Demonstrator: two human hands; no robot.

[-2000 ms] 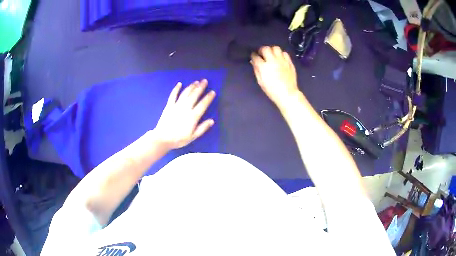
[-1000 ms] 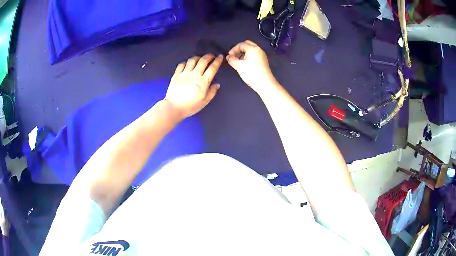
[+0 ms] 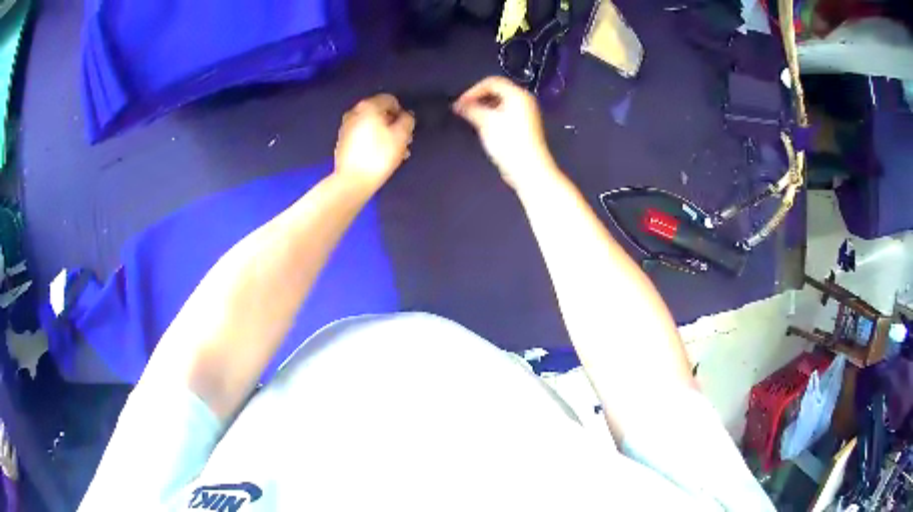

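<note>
My left hand [image 3: 375, 138] has its fingers curled closed, over the dark table beyond the blue panel. My right hand [image 3: 504, 122] is a short way to its right, thumb and fingers pinched. A dark strip [image 3: 432, 108] shows faintly between the two hands, pinched at both ends; its outline is hard to tell from the table. The bright blue fabric panel [image 3: 250, 235] lies flat nearer my body at the left, partly under my left forearm, its left end bunched.
A stack of blue panels [image 3: 215, 50] lies at the far left. Scissors [image 3: 541, 50] with a yellow item and a tan piece [image 3: 612, 40] lie at the far side. The iron [image 3: 661, 225] rests at the right, its cord [image 3: 776, 215] beside it. A white label [image 3: 58, 291] is at the left.
My left hand has moved from lying spread on the blue panel to the far side, its fingers now closed. My right hand has shifted left toward it, with the dark strip between them.
</note>
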